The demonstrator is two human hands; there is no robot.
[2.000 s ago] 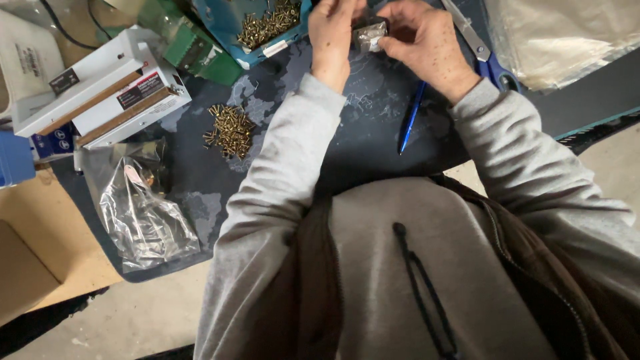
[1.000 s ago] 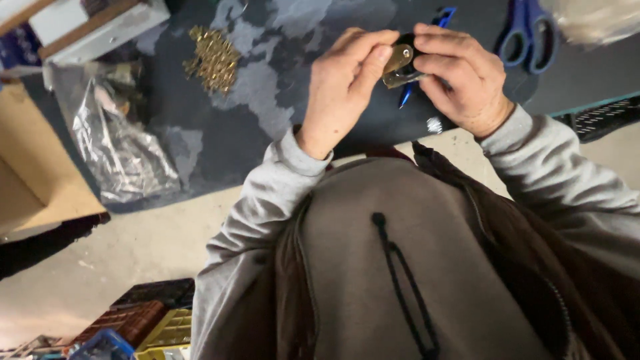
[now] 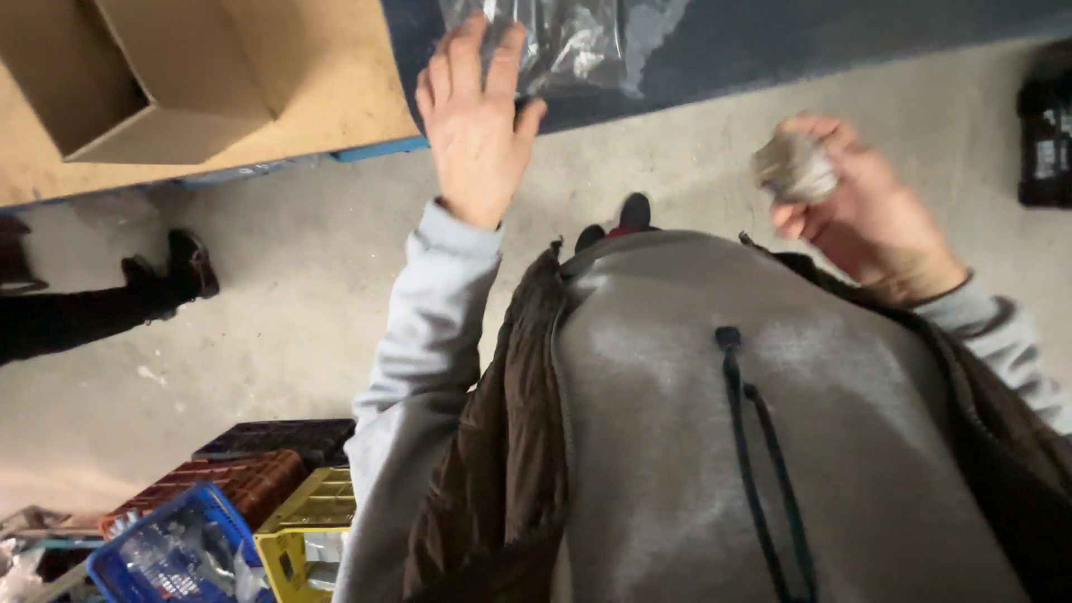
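Observation:
My left hand (image 3: 477, 126) lies with fingers spread at the near edge of the dark mat, its fingertips over the left part of a clear plastic bag (image 3: 578, 42). Whether it presses on the bag or only hovers over it, I cannot tell. Out over the floor, my right hand (image 3: 871, 209) holds a small blurred object (image 3: 794, 167), greyish brown and shiny, between thumb and fingers. Motion blur hides what exactly it is.
An open cardboard box (image 3: 193, 92) stands on the wooden table at upper left. Another person's leg and shoes (image 3: 188, 264) are at the left. Blue (image 3: 180, 544), yellow (image 3: 306, 511) and red-brown (image 3: 251, 481) plastic crates stand at lower left. A black case (image 3: 1047, 142) is at the far right.
My hands have come apart; they were together at a small metal piece. The left hand has moved to the plastic bag, the right away over the floor. The view has shifted toward the floor and left.

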